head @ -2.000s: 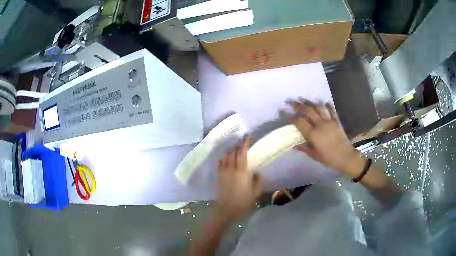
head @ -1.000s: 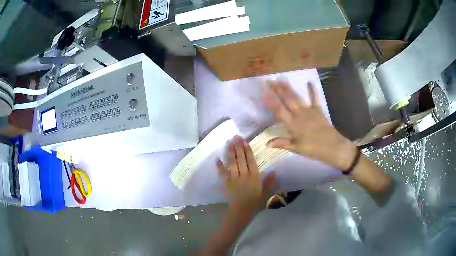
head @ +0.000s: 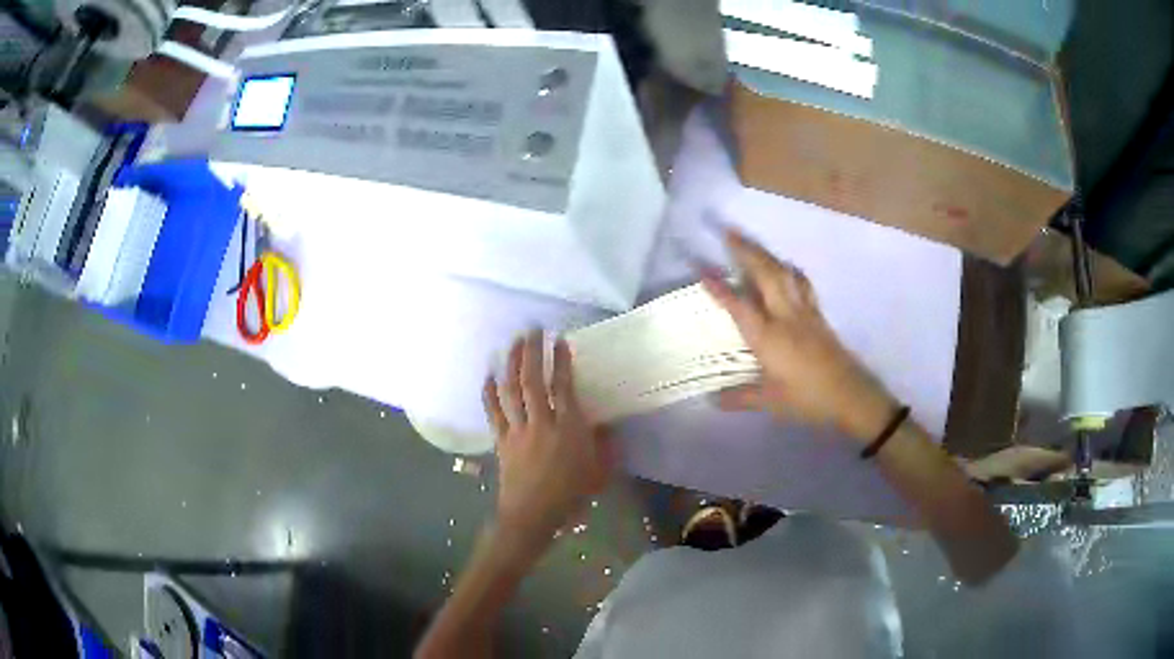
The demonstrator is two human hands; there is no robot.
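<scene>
A flat bundle of cream cut strips [head: 663, 350] lies on the white bench top between my hands, with curved edge lines along its near side. My left hand [head: 541, 418] is at the bundle's left end, fingers spread and slightly blurred. My right hand [head: 792, 335] is at its right end, fingers bent over the edge and thumb at the near corner. Both hands press the bundle's ends between them. The undersides of the fingers are hidden.
The white control box [head: 425, 129] stands behind the bundle. Red-and-yellow scissors [head: 267, 294] and a blue tray [head: 193, 258] with white strips are at left. A brown carton [head: 888, 174] stands back right; a white material roll [head: 1120, 361] hangs at far right.
The view has turned, shifting the bench contents. The two separate strip groups now lie together as one bundle. My right hand has come down onto its right end; my left hand is at its left end.
</scene>
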